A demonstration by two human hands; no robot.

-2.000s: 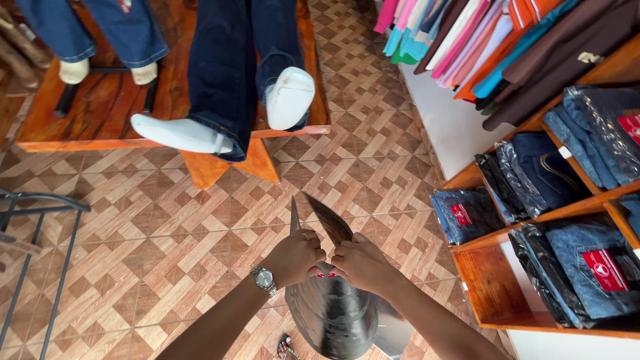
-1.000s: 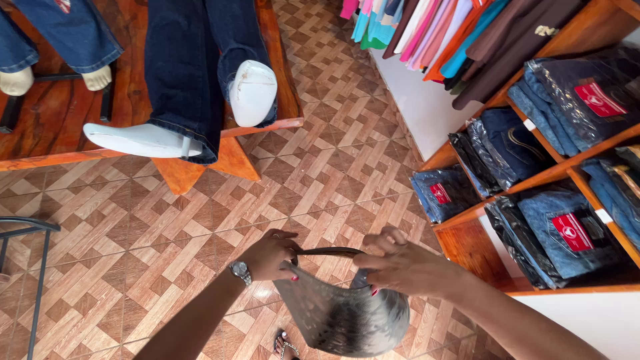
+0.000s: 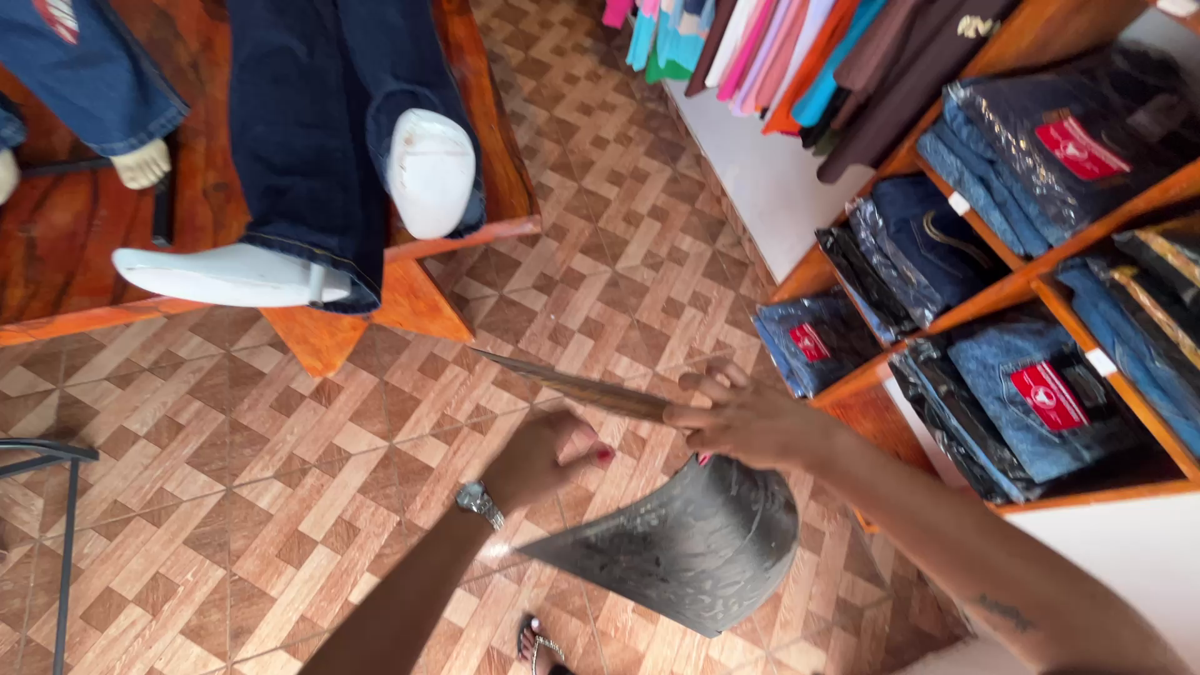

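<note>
My right hand (image 3: 741,417) grips the upper edge of a curved, flexible dark grey sheet (image 3: 684,553), whose material I cannot tell. One part of the sheet hangs below that hand in a rounded bend. Another part, seen nearly edge-on, points left from its fingers. My left hand (image 3: 544,459), with a metal watch (image 3: 480,504) at the wrist, is in the air between the two parts, apart from the sheet, its fingers loosely curved and holding nothing.
Mannequin legs in jeans (image 3: 309,141) stand on a wooden platform (image 3: 511,159) at upper left. Wooden shelves (image 3: 1106,230) at right hold folded jeans (image 3: 1012,375); shirts (image 3: 769,56) hang above. A metal frame (image 3: 67,562) is at lower left, over tiled floor (image 3: 309,506). A sandalled foot (image 3: 532,637) shows below.
Two seconds ago both hands were close together on the sheet's top edge. They have moved apart, my left hand has let go, and the sheet has swung into a different position under my right hand.
</note>
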